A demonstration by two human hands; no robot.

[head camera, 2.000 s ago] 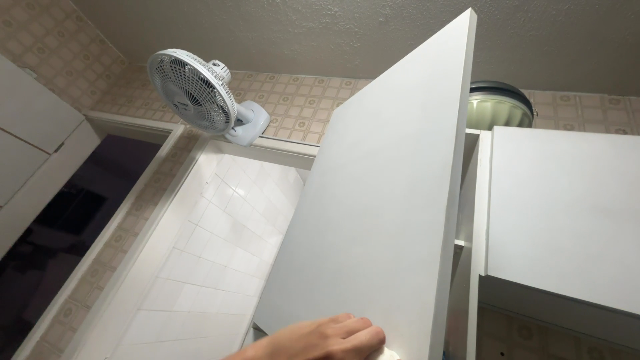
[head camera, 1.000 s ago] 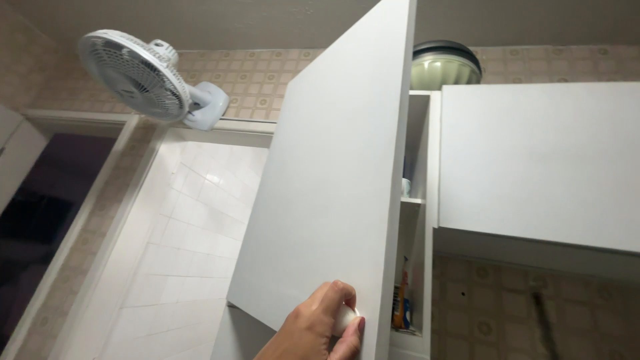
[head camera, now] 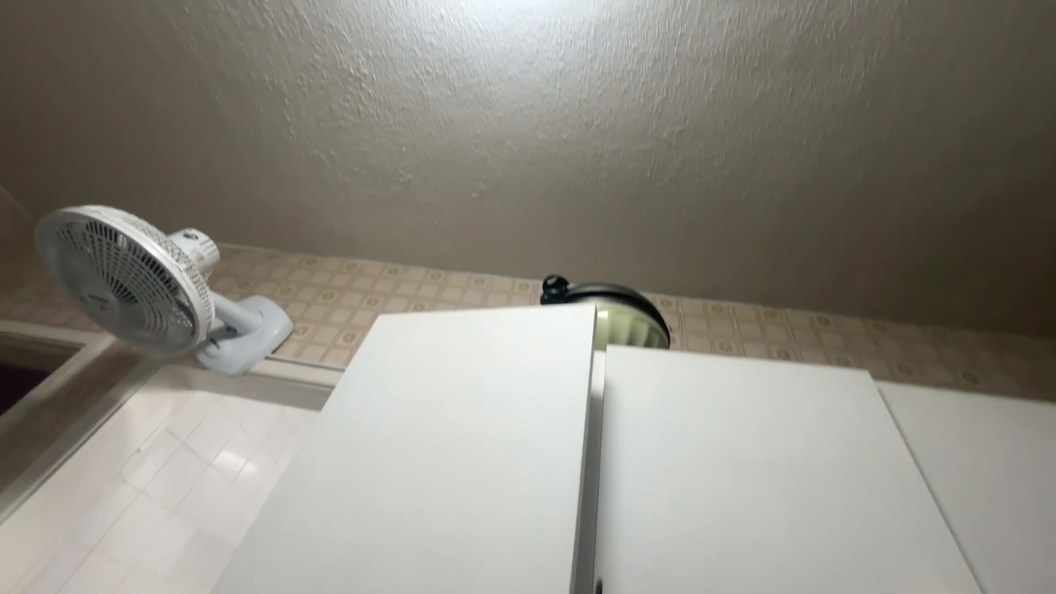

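Note:
Neither my left hand nor my right hand shows in the head view. A white cabinet door fills the lower middle, standing slightly ajar with a narrow dark gap along its right edge. Beside it is another white cabinet door, lying flat against its cabinet. Behind the tops of the two doors, a pale green ribbed container with a black rim sits on top of the cabinet, a small black knobbed part at its left. The cabinet's inside is hidden.
A white wall fan juts out at the left above a door frame. White tiles show through that doorway. A textured ceiling spans the top, and a further white panel stands at the right.
The left cabinet door has swung closer to its cabinet, and the shelves seen before are now hidden. The hand that gripped its knob has left the view. The view has tilted up.

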